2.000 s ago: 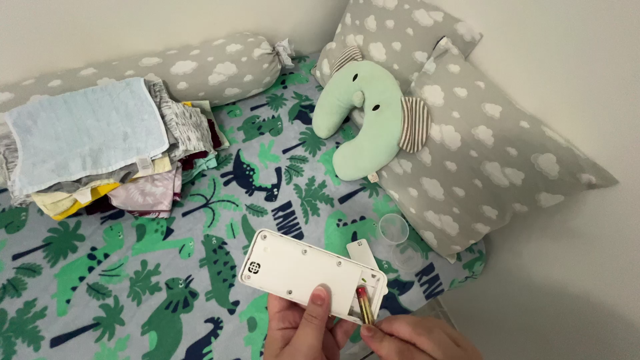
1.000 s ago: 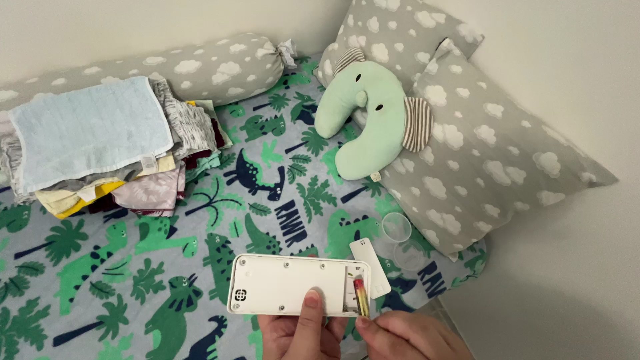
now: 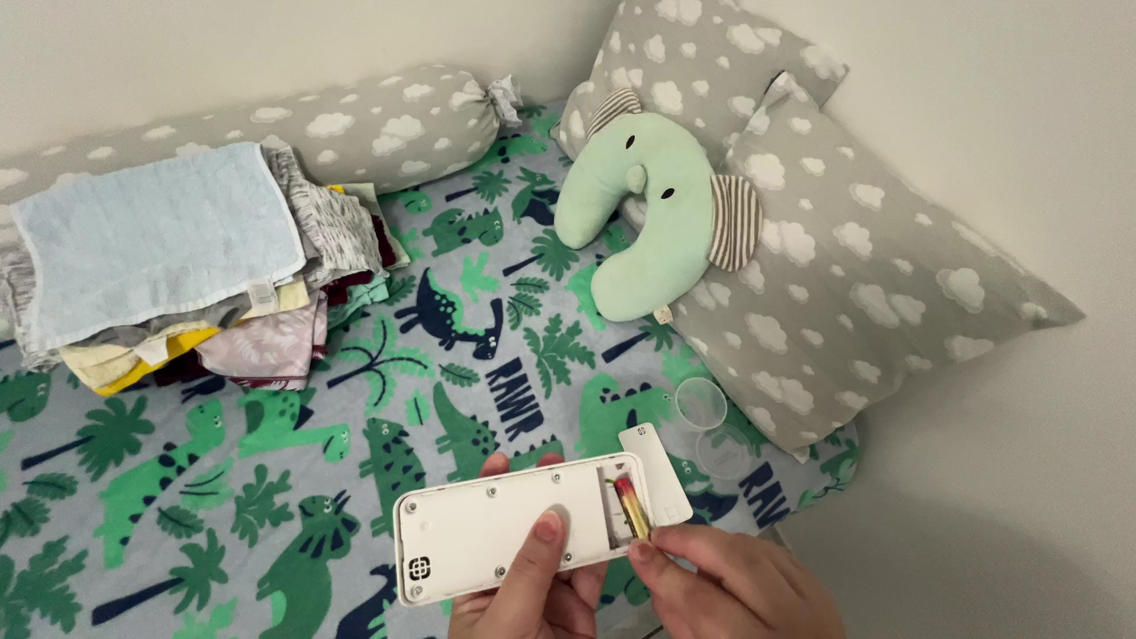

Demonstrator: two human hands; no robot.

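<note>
A white plastic device (image 3: 479, 532) with small screws along its back lies in my left hand (image 3: 532, 568), thumb on its back and fingers beneath. At its right end the battery compartment (image 3: 614, 506) is uncovered. My right hand (image 3: 728, 577) pinches the lower end of a red and gold battery (image 3: 632, 508), which sits tilted at the compartment. Just beyond the device's right end, a white battery cover (image 3: 655, 470) rests on the dinosaur-print sheet. Whether another battery is inside cannot be told.
A clear round plastic cup or lid (image 3: 700, 403) lies on the dinosaur-print sheet (image 3: 461, 373). Folded cloths (image 3: 160, 248) are stacked at left before a cloud-print bolster (image 3: 382, 133). A mint-green neck pillow (image 3: 657, 213) leans on cloud-print pillows (image 3: 852, 257) at right.
The device has been tilted so its left end sits lower than one second ago. The battery stays between my right fingers at the compartment.
</note>
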